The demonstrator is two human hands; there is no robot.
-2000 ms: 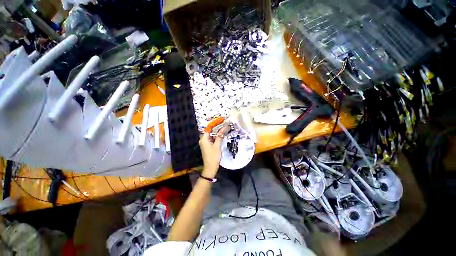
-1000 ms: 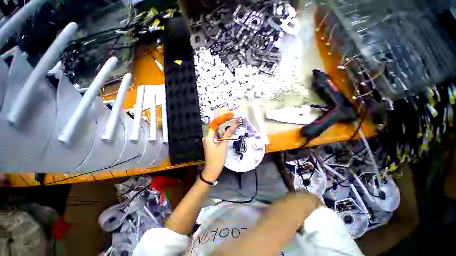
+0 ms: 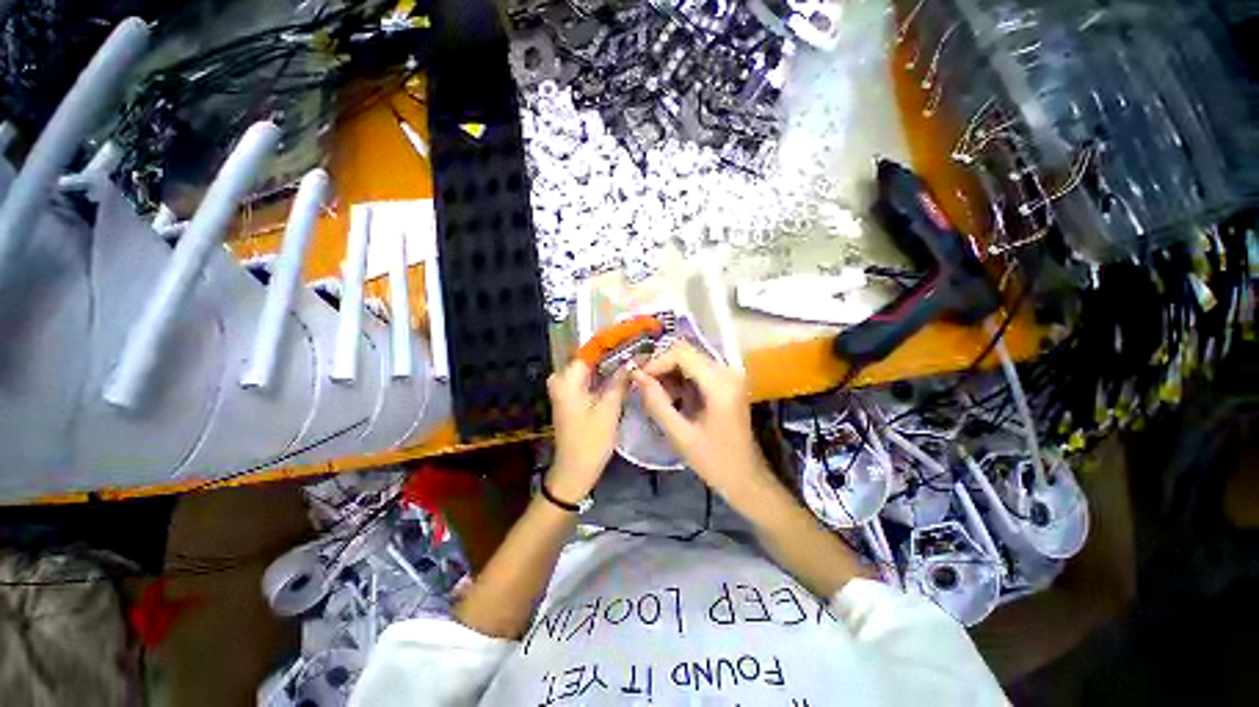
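Observation:
A white housing [image 3: 646,439] with a round end lies at the table's front edge, its squarer end pointing away from me. My left hand [image 3: 588,414] is at its left side, with a bright orange finger cover or tool handle [image 3: 624,336] at its fingertips. My right hand [image 3: 701,410] is over the housing, fingertips bent and close to the left fingertips. Both hands cover most of the housing's middle. Whatever small part or wire is between the fingertips is too small and blurred to tell.
Small white fittings [image 3: 594,200] and dark metallic parts [image 3: 690,90] lie behind the housing. A black pocketed tray [image 3: 486,263] and stacked housings [image 3: 207,380] stand left. A black glue gun [image 3: 922,269] lies right. Boxed housings [image 3: 953,566] are below right, wires [image 3: 1160,332] hang at right.
My right hand has come in from low in front of my body and now meets my left at the housing. My left hand remains at the housing. The view has shifted slightly.

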